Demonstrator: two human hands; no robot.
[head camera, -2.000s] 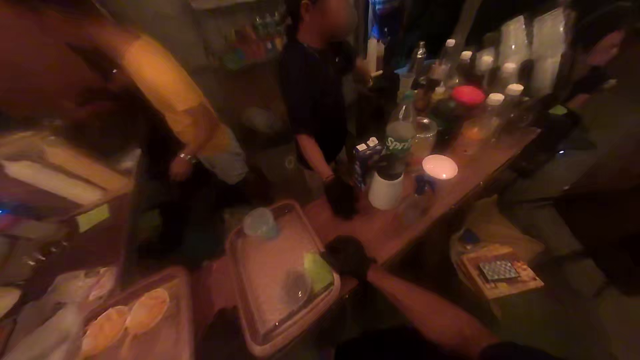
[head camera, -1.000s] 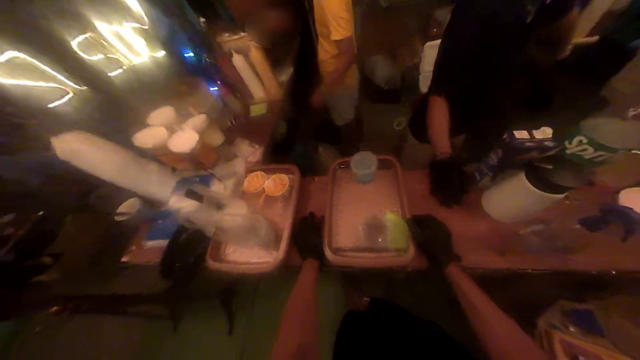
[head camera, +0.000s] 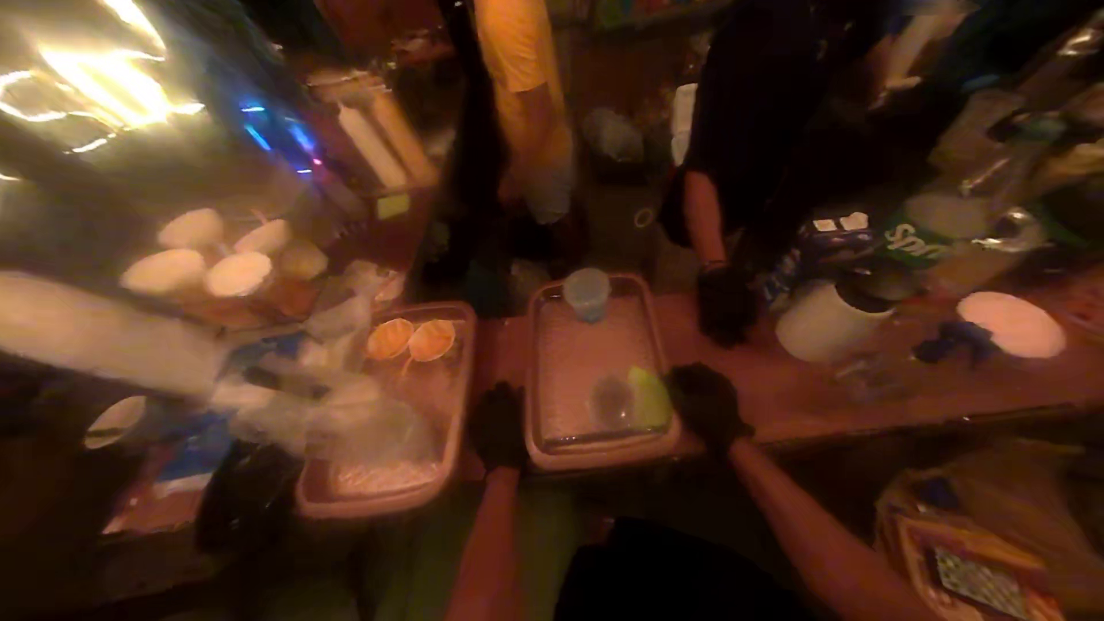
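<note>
A pink-rimmed tray (head camera: 535, 379) lies on the reddish counter between my black-gloved hands. My left hand (head camera: 500, 427) is at its left side and my right hand (head camera: 709, 401) at its lower right edge; whether either grips the rim cannot be told. A small clear cup (head camera: 587, 293) stands at the tray's far end. Near its front right corner are a green piece (head camera: 649, 398), perhaps a napkin or leaf, and a round clear thing (head camera: 611, 402). Left of my left hand, a second tray (head camera: 468, 362) holds two orange-filled cups (head camera: 410, 340) and a clear plastic bag (head camera: 379, 431).
Pale cups (head camera: 240, 273) stand in a cluster at the left. At the right are a white container (head camera: 830, 321), a white bowl (head camera: 1011, 324) and a large green-labelled Sprite bottle (head camera: 918, 241). Across the counter stands a person in black, one gloved hand (head camera: 724, 302) on it.
The view has swung left since the oldest frame. My left hand, not seen two seconds ago, is now beside the tray. The person's gloved hand across the counter stays close to it.
</note>
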